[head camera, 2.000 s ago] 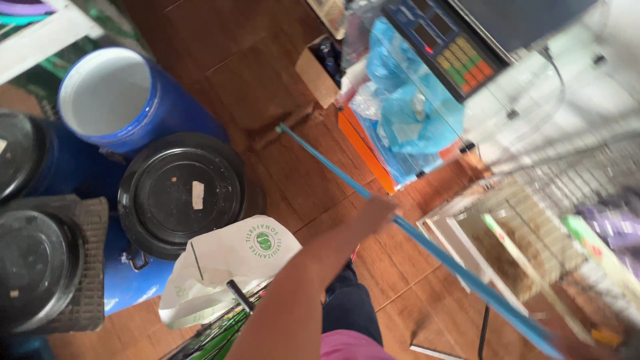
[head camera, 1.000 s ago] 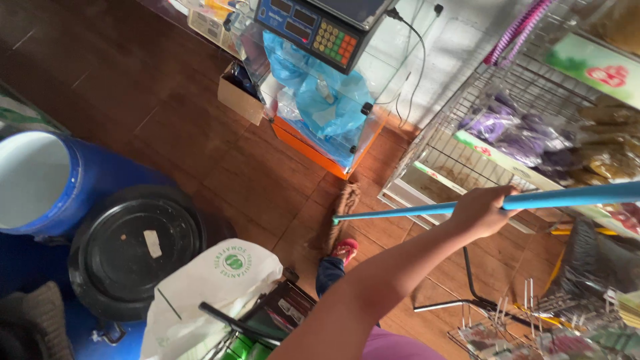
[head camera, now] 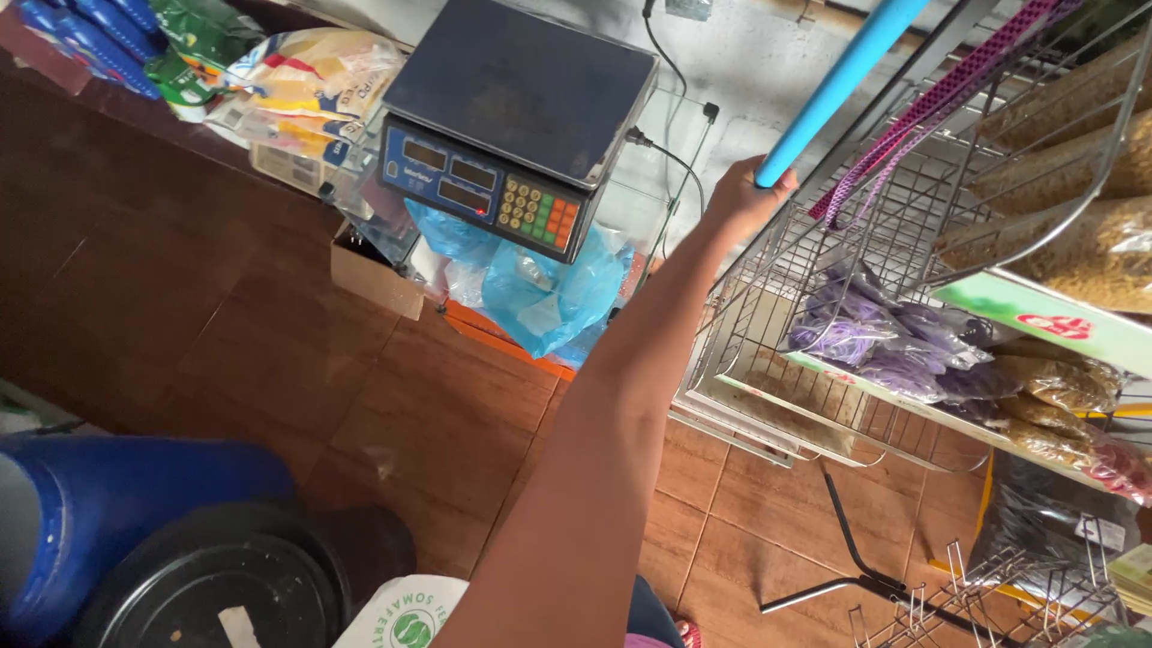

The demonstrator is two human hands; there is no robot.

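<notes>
My left hand point(head camera: 749, 202) is closed around a light-blue pole point(head camera: 841, 90), which runs from the fist to the top edge of the view. Any part of the pole beyond the fist is hidden. The left forearm crosses the middle of the view from the bottom edge. The hand is beside the wire display rack point(head camera: 774, 270) and a purple mesh strap point(head camera: 936, 112), to the right of a digital counter scale point(head camera: 531, 99). My right hand is out of view.
Blue plastic bags point(head camera: 553, 288) lie under the scale in a glass case, beside a cardboard box point(head camera: 373, 274). A blue barrel point(head camera: 171, 513) and a black lid point(head camera: 216, 585) stand lower left. Bagged goods point(head camera: 891, 342) fill rack shelves at right. A black metal leg point(head camera: 846, 526) lies over the tiled floor.
My left hand has risen towards the wall with the blue pole. The pole's far end, on the floor in the earlier frames, no longer shows. The view has shifted.
</notes>
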